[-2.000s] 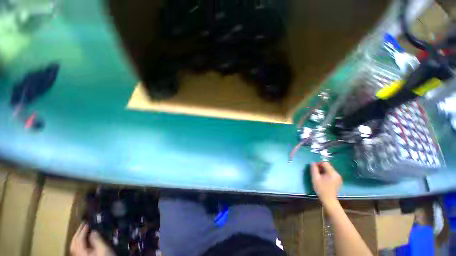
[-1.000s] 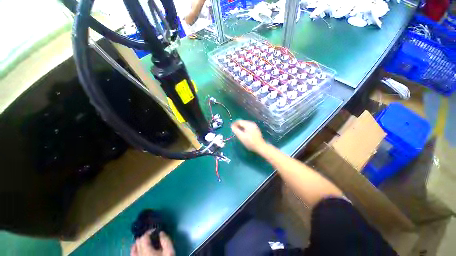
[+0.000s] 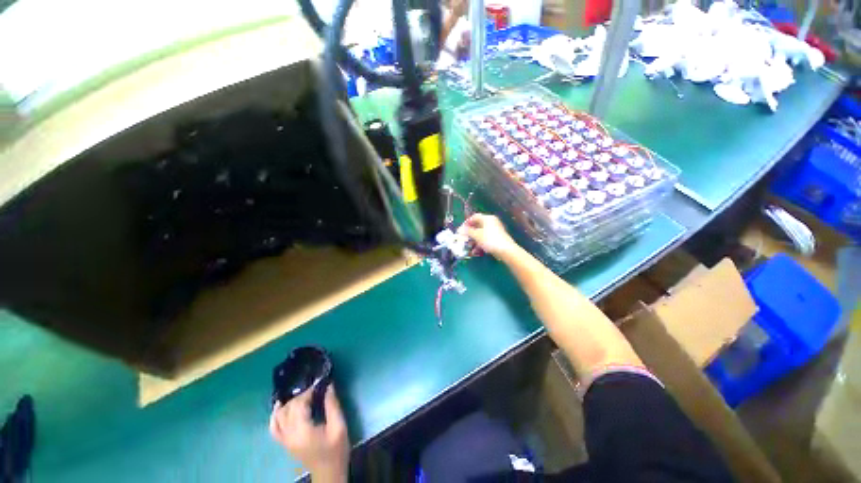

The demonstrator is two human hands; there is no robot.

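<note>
My left hand [image 3: 314, 431] grips a black round motor housing [image 3: 304, 368] on the green bench near its front edge. My right hand [image 3: 483, 234] is at the small silver-white motors [image 3: 451, 247] lying loose beside the screwdriver's lower end, with its fingertips closed around one of them or its wires; the exact hold is blurred. The electric screwdriver [image 3: 421, 156], black with yellow bands, hangs upright just left of my right hand. Red and dark wires trail from the loose motors onto the bench.
A large open carton [image 3: 274, 302] with black housings stands at left. A clear motor tray stack [image 3: 576, 179] stands behind my right hand. White items [image 3: 717, 47] lie at the back right. A floor carton [image 3: 699, 311] and blue crate [image 3: 784, 311] are below right. A person's hand shows at the top.
The view has swung right. My left hand has come up from the floor carton to the bench with a black housing. My right hand has moved in against the loose motors by the screwdriver.
</note>
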